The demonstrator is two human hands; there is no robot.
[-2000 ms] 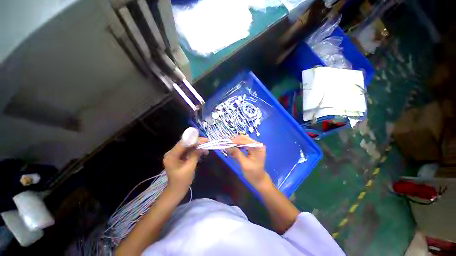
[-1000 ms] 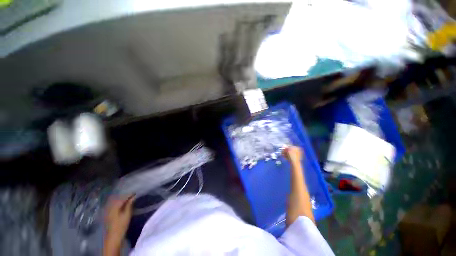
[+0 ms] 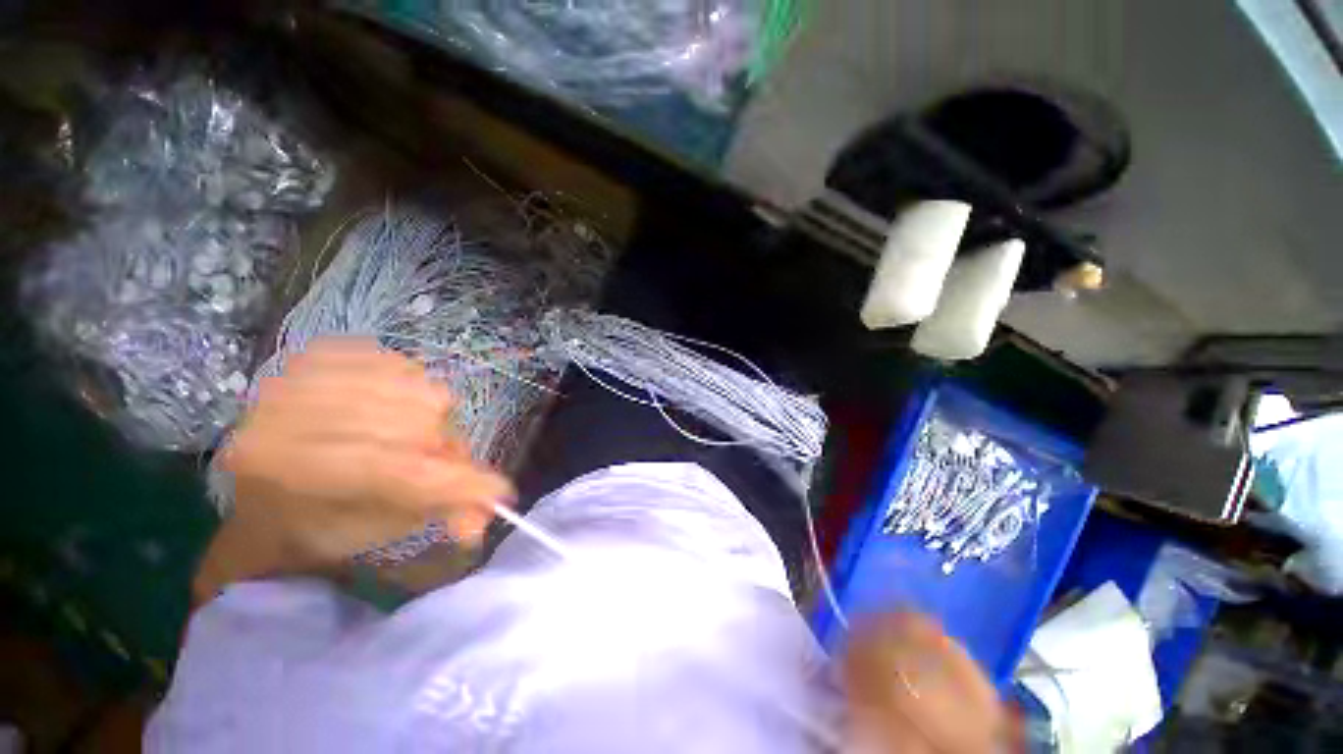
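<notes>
My left hand (image 3: 346, 457), blurred, is closed on a thin white cable (image 3: 530, 532) over the left side of my lap. The cable runs right across my pale clothing, where it is lost in glare. My right hand (image 3: 921, 685), blurred and cut off by the bottom edge, seems closed on the cable's other stretch. A bundle of white cables (image 3: 692, 386) lies across my dark-covered lap, joining a tangled cable pile (image 3: 390, 287) behind my left hand. One strand curves from the bundle towards my right hand.
Small coiled bundles (image 3: 965, 494) lie in the blue tray (image 3: 906, 567) at right. Two white winding posts (image 3: 943, 283) stick out from the machine (image 3: 1237, 192) above it. Clear bagged items (image 3: 184, 265) are heaped at far left. A white sheet (image 3: 1097, 663) lies beyond the tray.
The view has swung left. My right hand has left the coils in the tray and is now beside my lap. My left hand now holds a cable near the pile.
</notes>
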